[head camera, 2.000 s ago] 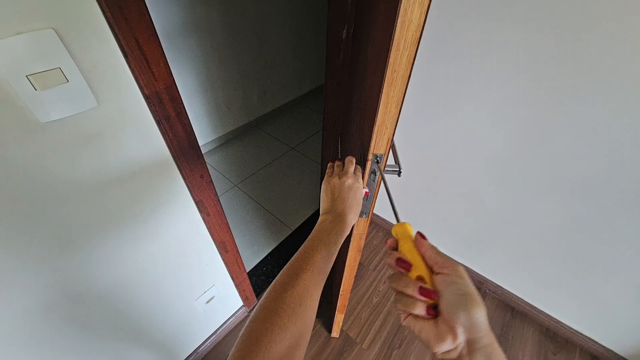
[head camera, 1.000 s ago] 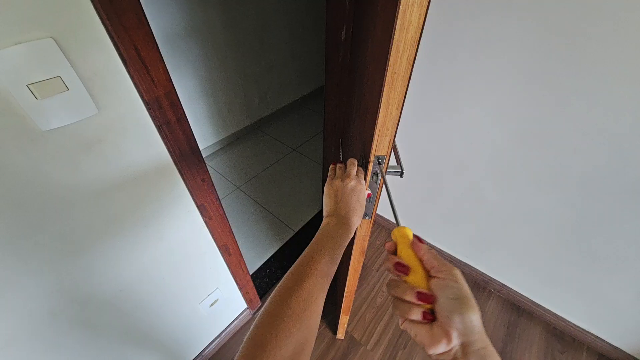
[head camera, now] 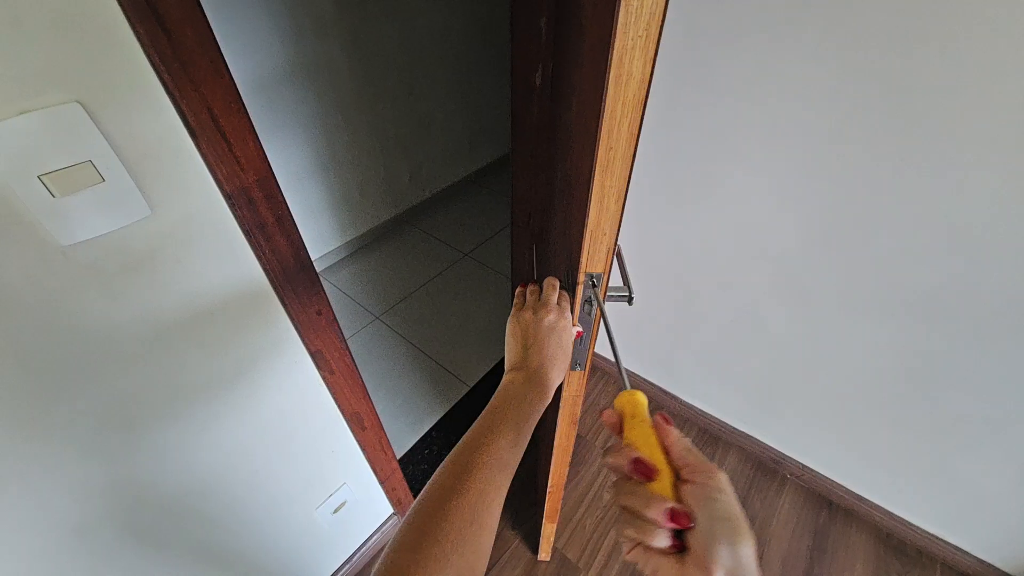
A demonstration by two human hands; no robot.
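A wooden door (head camera: 560, 160) stands ajar, its light edge facing me. Set into that edge is a metal lock faceplate (head camera: 586, 324) with a screw at its top and another at its bottom. My right hand (head camera: 688, 496), slightly blurred, is closed around the yellow handle of a screwdriver (head camera: 644, 440); the tip meets the faceplate's top screw. My left hand (head camera: 540, 332) is on the door's dark face beside the lock, thumb at the faceplate; whether it grips the handle there is hidden. A metal lever handle (head camera: 624, 284) sticks out on the door's far side.
To the left rises a dark red wooden door frame (head camera: 264, 216), beside a wall with a light switch (head camera: 76, 176) and a low wall plate (head camera: 334, 502). Grey floor tiles (head camera: 432, 304) lie past a black threshold (head camera: 452, 432). Brown wood-look flooring (head camera: 768, 512) meets a baseboard (head camera: 800, 472) at right.
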